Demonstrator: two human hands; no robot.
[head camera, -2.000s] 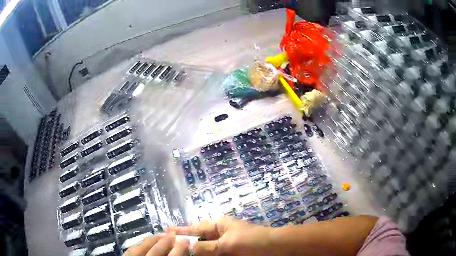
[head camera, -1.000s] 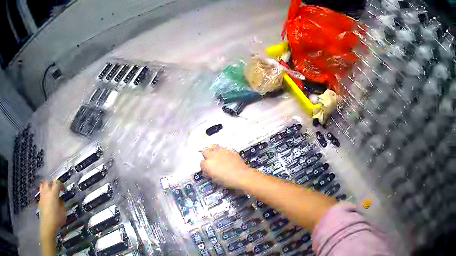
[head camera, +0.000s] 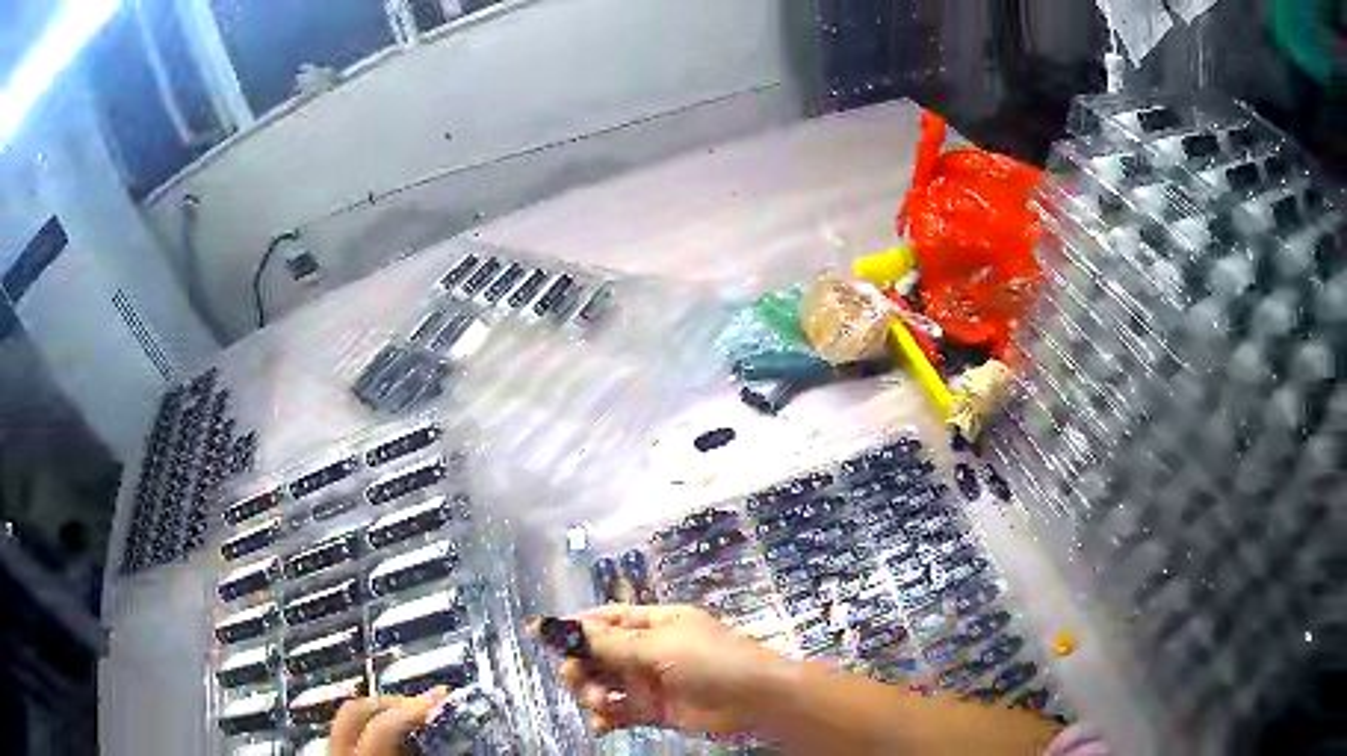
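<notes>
My right hand (head camera: 650, 668) holds a small black part (head camera: 563, 637) between thumb and fingers, over the gap between two trays. My left hand (head camera: 381, 724) is cut off by the bottom edge; its fingers are on a blurred black-and-white unit (head camera: 461, 724). The left tray holds rows of white units with black faces (head camera: 418, 569). The tray at centre right holds dense rows of small black parts (head camera: 798, 550), partly hidden by my right forearm.
A part-filled tray (head camera: 510, 285) lies at the back. Dark parts (head camera: 185, 465) stand far left. A red bag (head camera: 975, 244), yellow bar (head camera: 923, 366) and green bundle (head camera: 771, 332) lie back right. Stacked clear trays (head camera: 1182, 355) rise at right. A loose black part (head camera: 714, 439) lies behind the small-part tray.
My right hand has come from the small-part tray's back edge towards me, now with a black part. My left hand has moved from the left tray to the bottom edge, at a unit. The view has shifted.
</notes>
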